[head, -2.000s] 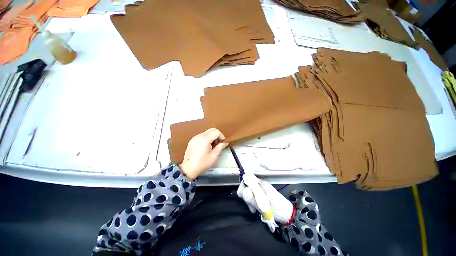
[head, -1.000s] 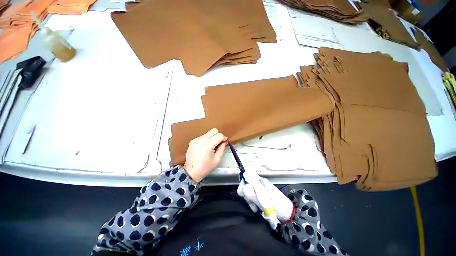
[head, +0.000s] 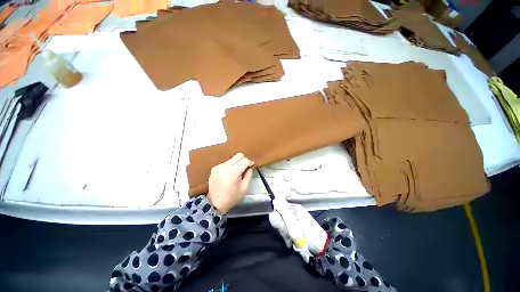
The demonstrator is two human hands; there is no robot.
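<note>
A brown cut panel [head: 285,125] with stepped edges lies folded on the white sheets, its right end on the right-hand stack of brown panels [head: 422,137]. My bare left hand [head: 230,181] pinches the panel's near edge between thumb and fingers. My right hand [head: 295,227], in a white knit glove with a red cuff edge, holds dark pointed scissors [head: 264,183]. The scissors' tip is at the panel edge beside my left fingertips. Whether the blades are open cannot be told. The handles are hidden in the glove.
A second brown stack [head: 211,45] lies farther back. A small bottle [head: 63,69], a dark clamp-like lump [head: 29,97] and orange pieces [head: 74,20] are at left. Other brown stacks [head: 342,14] lie at the far edge, yellow-green fabric [head: 507,100] at right. The table edge [head: 114,215] is near me.
The view has shifted slightly, so the stacks sit a little farther left. Both hands stay at the same near edge of the panel, with the scissors' tip still beside my left fingertips.
</note>
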